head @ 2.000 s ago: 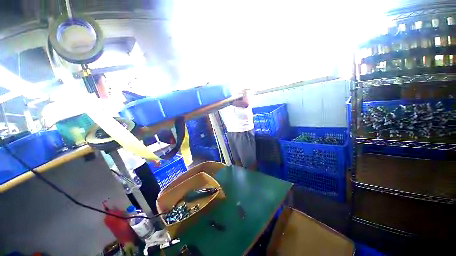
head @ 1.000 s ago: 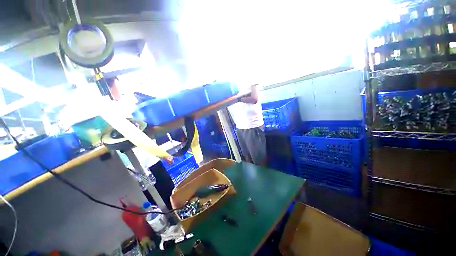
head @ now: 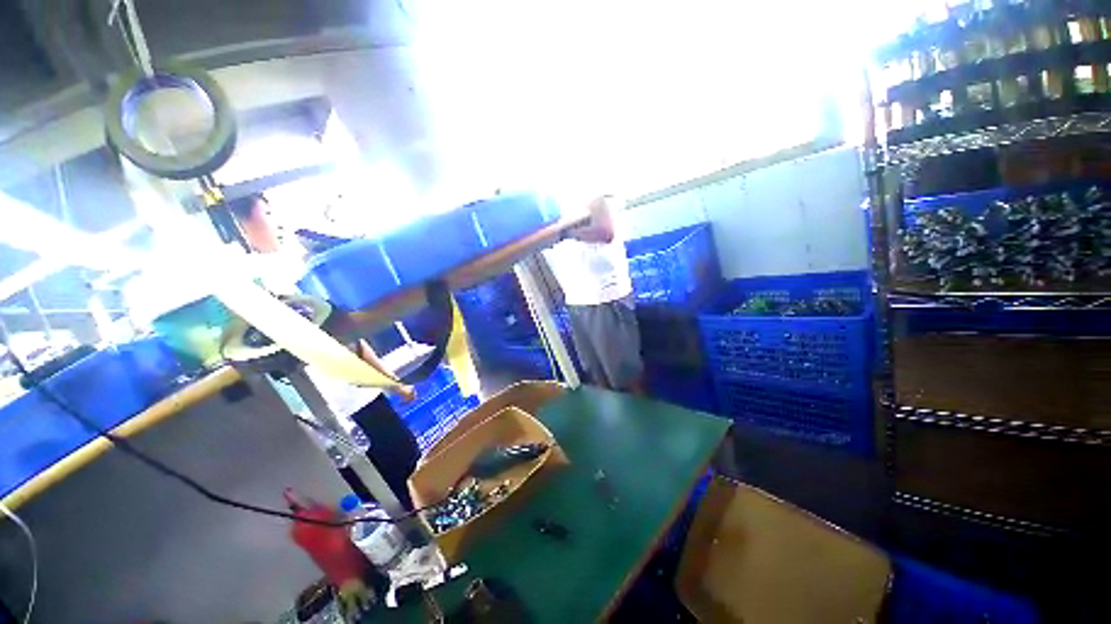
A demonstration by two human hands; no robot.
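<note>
Neither of my hands is in view. The green bench lies nearest in front of me. A brown carton at its back left holds metal fittings, and the dark electric screwdriver lies across it with its black cord running left. A small black part lies on the bench. Dark, blurred items are at the bottom edge, partly cut off.
A red bottle and a clear bottle with a blue cap stand left of the bench. A shallow brown carton is at the right. Blue crates, a wire rack and two people are beyond; blue bins line a raised shelf.
The camera view has shifted slightly between frames. The carton, screwdriver and small parts keep their places on the bench.
</note>
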